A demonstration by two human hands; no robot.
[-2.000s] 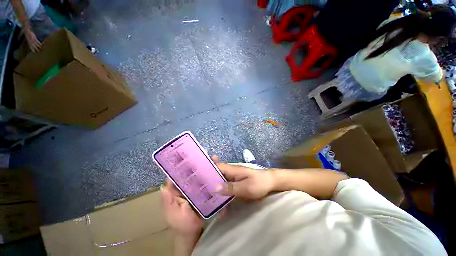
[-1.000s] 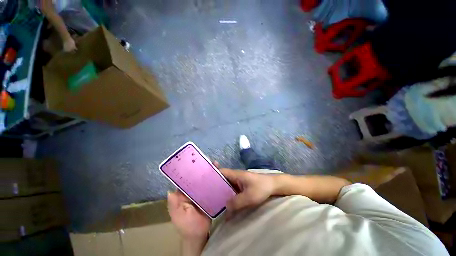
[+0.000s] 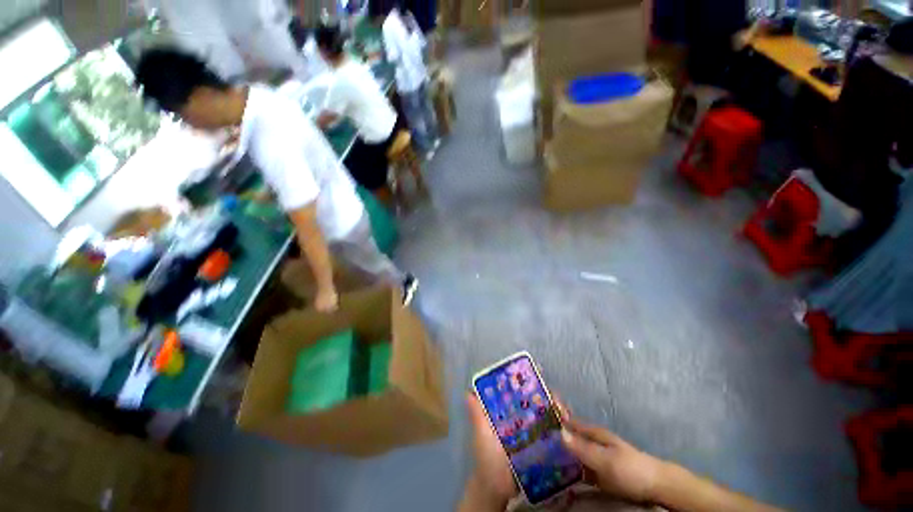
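Observation:
A white-edged smartphone (image 3: 529, 430) with a lit screen of coloured icons is held at the bottom centre. My left hand (image 3: 489, 462) is around its left side and underneath, partly hidden by it and cut off by the bottom edge. My right hand (image 3: 613, 462) is at its right side, with the thumb by the edge of the screen.
An open carton (image 3: 418, 385) with green boxes (image 3: 325, 375) stands ahead left, a person's hand on it. A cluttered green bench (image 3: 262, 262) is on the left. Stacked cartons (image 3: 611, 135) with a blue item stand ahead. Red stools (image 3: 723, 150) and seated people are on the right.
The view has swung up and to the left, showing more of the bench and people. The phone appears lower and further right, and its screen has changed from pink to coloured icons.

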